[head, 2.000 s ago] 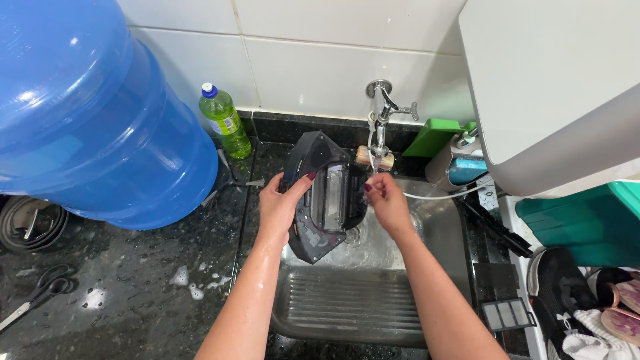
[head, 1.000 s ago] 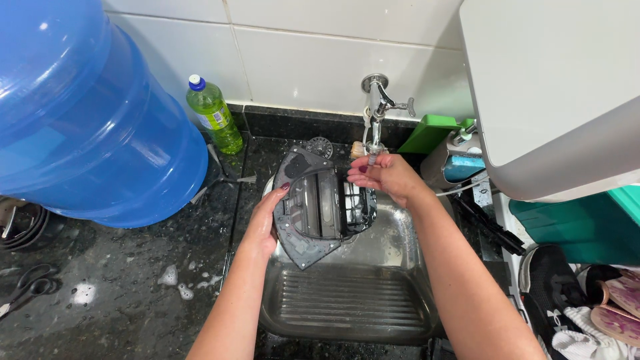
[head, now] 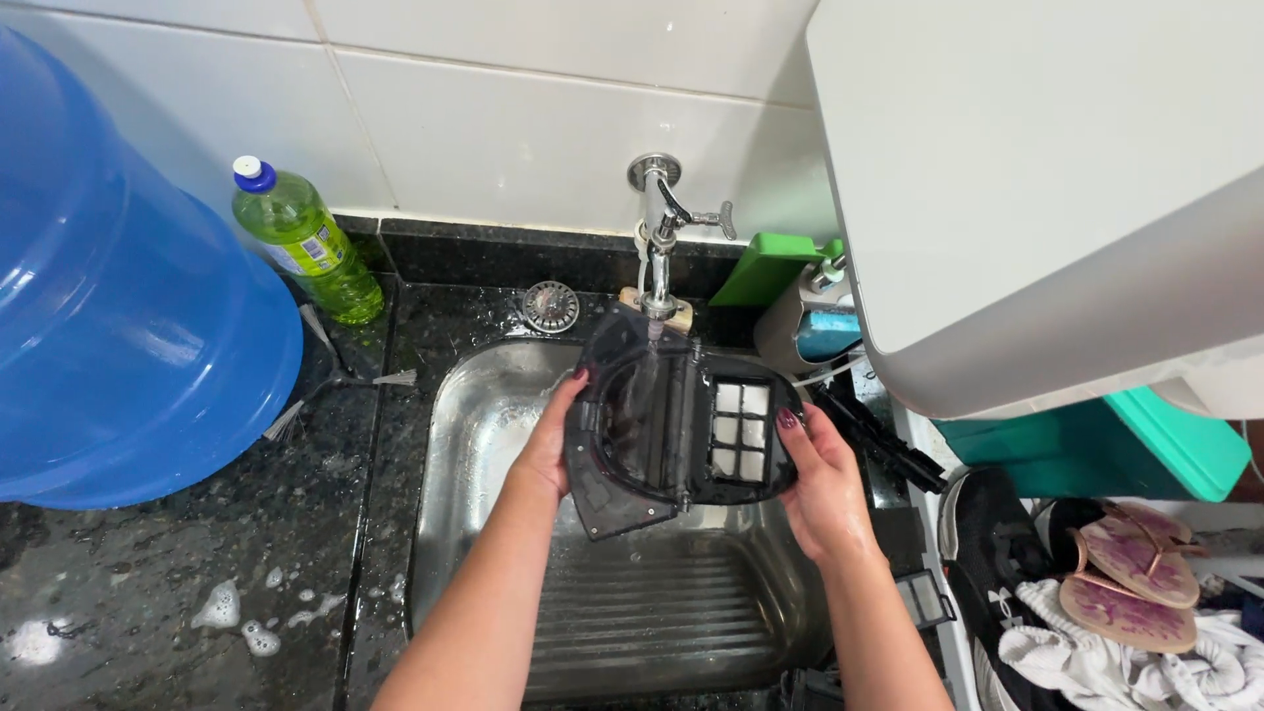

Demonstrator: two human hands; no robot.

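Both hands hold a black plastic dust bin of a robot vacuum, as it appears (head: 632, 425), over a stainless steel sink (head: 474, 434). My left hand (head: 553, 434) grips its left edge, thumb on top. At the right, my right hand (head: 825, 474) has hold of the hinged lid (head: 741, 430), which is swung out flat and carries a white gridded panel. Water from the chrome faucet (head: 660, 267) runs into the bin's hollow. The fingers beneath the bin are hidden.
A metal sink strainer (head: 551, 307) lies behind the sink. Left stand a green bottle (head: 311, 242) and a big blue water jug (head: 138, 296). Right are a sponge holder (head: 805, 321), black brush-like part (head: 879, 434), small filter (head: 923, 597), sandals (head: 1131, 583) and a large light-grey appliance (head: 1037, 178).
The lid has been swung out to the right, and my right hand has moved from beside the faucet to the lid's outer edge. The bin now sits under the faucet's stream.
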